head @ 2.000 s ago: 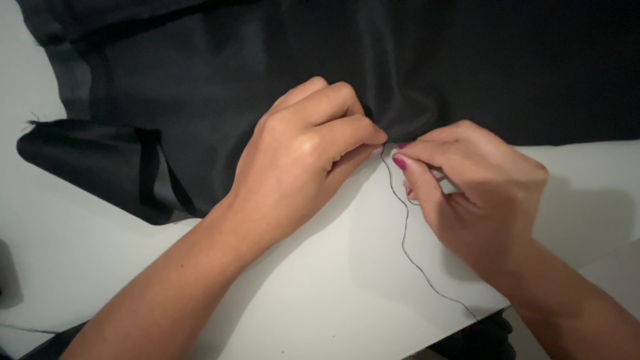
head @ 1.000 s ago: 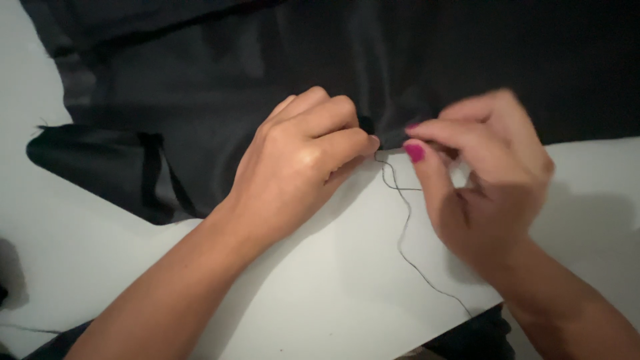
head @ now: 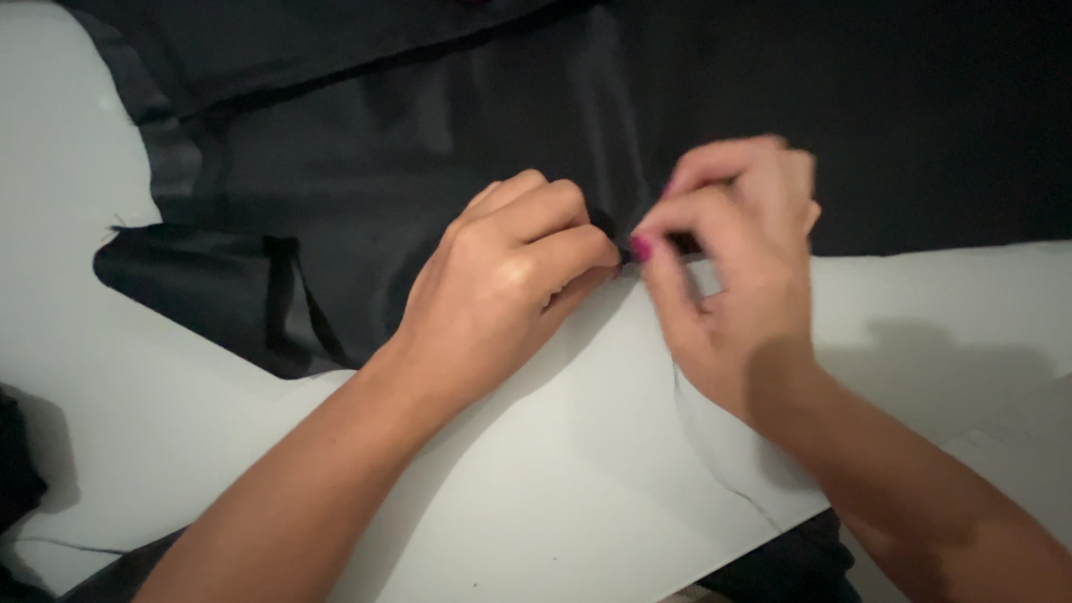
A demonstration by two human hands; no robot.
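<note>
A black fabric piece (head: 502,126) is spread over the white table, its near edge running beneath my hands. My left hand (head: 519,268) pinches that edge between thumb and fingers. Just to its right, my right hand (head: 737,243) has thumb and forefinger brought together at the same edge; it is slightly blurred, and whether a needle is between the fingertips cannot be seen. A dark thread (head: 712,469) trails below my right hand toward the table's front edge. At the left, a corner of the fabric (head: 193,293) is folded over, with frayed threads at its tip.
The white table (head: 502,519) has its front edge running diagonally at the lower right, with dark cloth (head: 779,561) below it. A dark object (head: 17,461) lies at the far left, near a loose thread (head: 71,546).
My right hand has come back left, close against my left fingertips, after being a little farther right one second ago. My left hand keeps its pinch on the fabric edge.
</note>
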